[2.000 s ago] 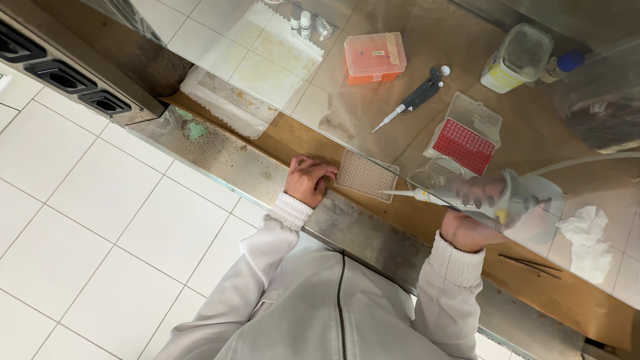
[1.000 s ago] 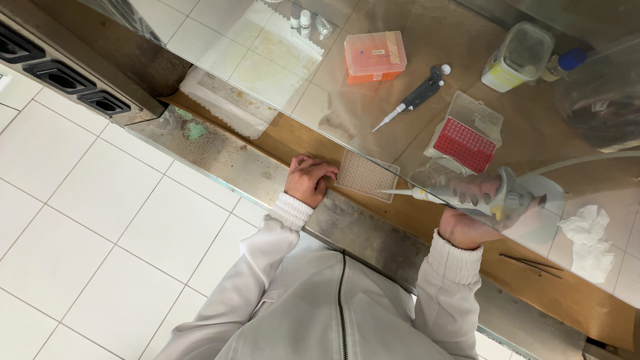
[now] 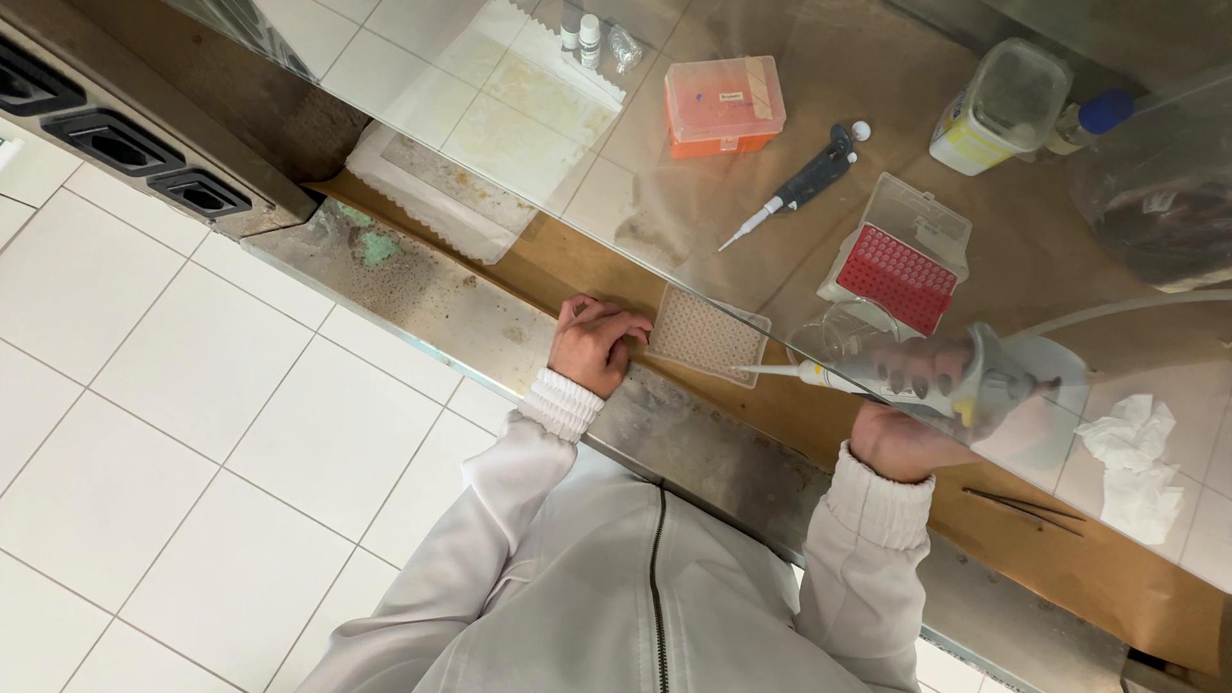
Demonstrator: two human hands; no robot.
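Note:
Under the glass sash my right hand [image 3: 914, 414] is closed round a white and grey multichannel or electronic pipette [image 3: 962, 380]; the exact type cannot be told. Its pale tip lies over the right edge of a clear multi-well plate [image 3: 707, 335]. Beside the plate's left edge, my left hand [image 3: 595, 342] rests at the metal front edge, fingers curled, with nothing visible in it. Behind the pipette stand a round glass dish [image 3: 847, 327] and an open tip box with a red rack [image 3: 895, 279]. A dark single-channel pipette [image 3: 804, 183] lies farther back.
An orange tip box [image 3: 724, 106], a white plastic tub [image 3: 1001, 106] and a blue-capped bottle [image 3: 1097, 117] stand behind. Crumpled tissue [image 3: 1136, 462] and dark tweezers [image 3: 1025, 510] lie right. White pads [image 3: 433, 192] and small bottles [image 3: 589, 43] are left. The glass sash crosses above the work surface.

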